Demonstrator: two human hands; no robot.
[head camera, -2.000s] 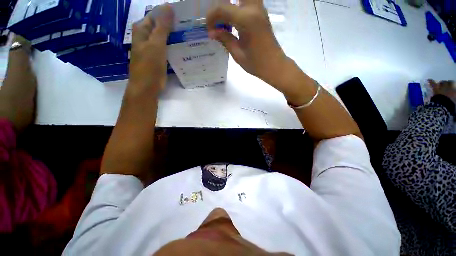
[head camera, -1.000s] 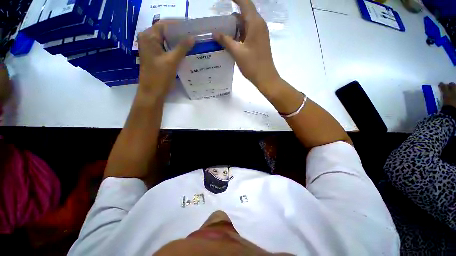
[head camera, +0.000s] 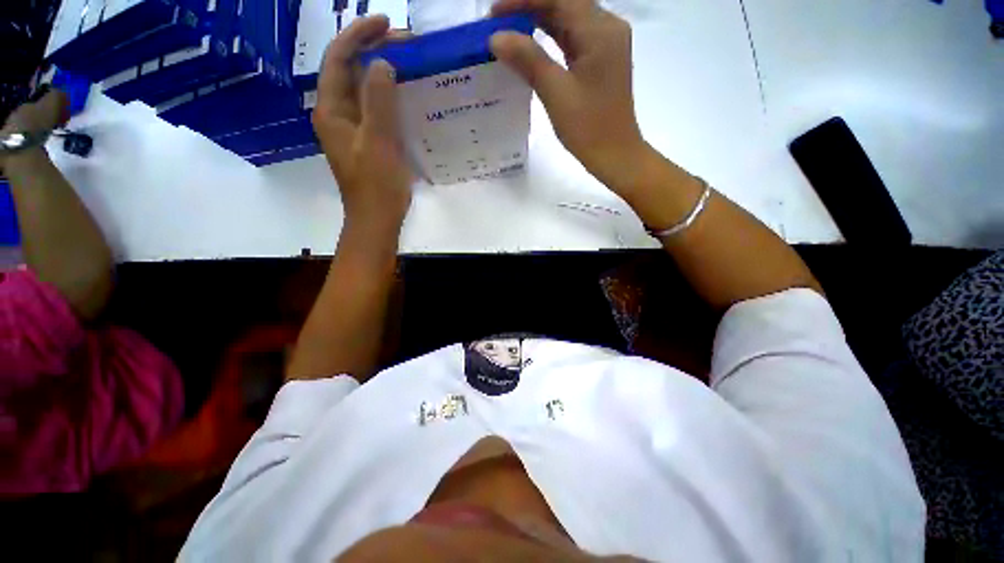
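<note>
A retail carton (head camera: 468, 127) stands on the white table in front of me, its white printed side facing me. Its blue top end (head camera: 449, 48) faces up and no pale flap shows. My left hand (head camera: 363, 110) holds the left side, thumb at the top edge. My right hand (head camera: 573, 77) holds the right side, thumb on the blue top; its upper part is cut off by the picture's edge. Stacked blue-sided cartons (head camera: 209, 77) lie to the left, partly behind my left hand.
A black phone-like slab (head camera: 850, 181) lies at the table's front edge (head camera: 705, 236) on the right. A thin strand (head camera: 591, 208) lies nearer. A neighbour's arm (head camera: 55, 203) in pink reaches in at the left, by a small black piece (head camera: 77, 144). Patterned clothing (head camera: 963, 330) shows at right.
The carton's pale flap is folded down and the blue top end now shows. The neighbour's arm at the left has come into view. The view has shifted; the right neighbour's hand is out of it.
</note>
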